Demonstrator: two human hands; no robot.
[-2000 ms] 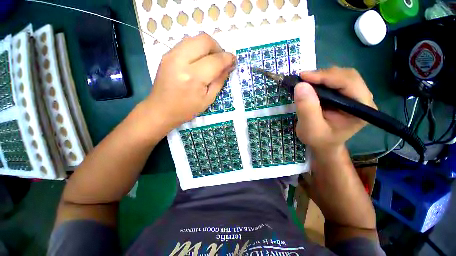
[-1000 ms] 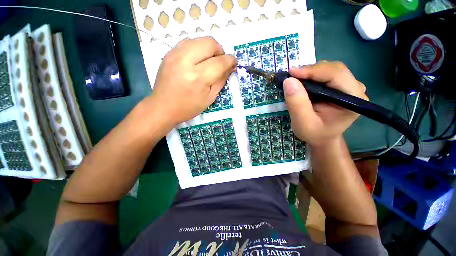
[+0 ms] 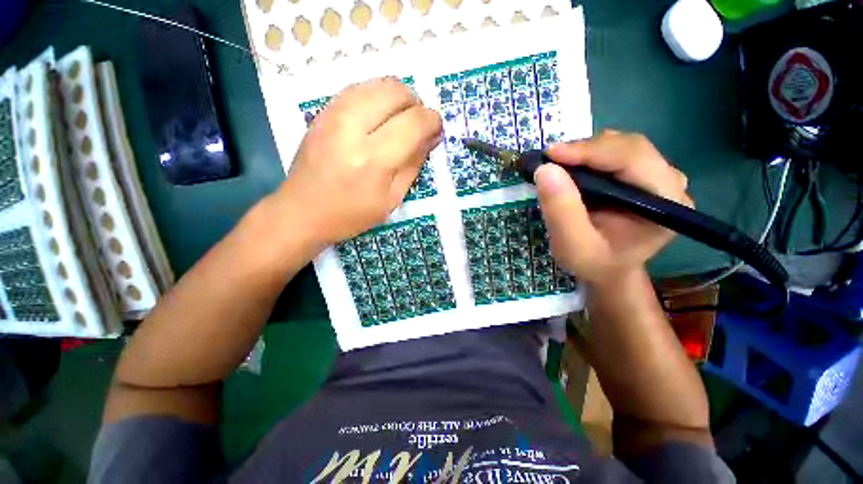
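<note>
A white board tray (image 3: 464, 317) lies in front of me, framing four green PCB panels (image 3: 397, 269). My right hand (image 3: 615, 203) holds the black soldering iron (image 3: 653, 203) like a pen. Its thin metal tip points left at the upper right panel, near its left side. My left hand (image 3: 364, 156) lies over the upper left panel and hides most of it. Its fingers are pinched together beside the iron's tip. The thin solder wire (image 3: 180, 25) runs from the upper left to this hand; its end at the fingertips is too small to see.
A white sheet with tan shapes (image 3: 331, 21) lies behind the tray. Stacked trays (image 3: 90, 208) and a black smartphone (image 3: 186, 104) are on the left. On the right are a white-lidded jar (image 3: 692, 30), a black unit (image 3: 802, 90), dark-handled pliers (image 3: 804, 208) and a blue bin (image 3: 785, 359).
The tray has shifted slightly up in view. The iron's tip has drawn back a little from my left fingertips and sits slightly lower. The solder wire hangs at a different angle.
</note>
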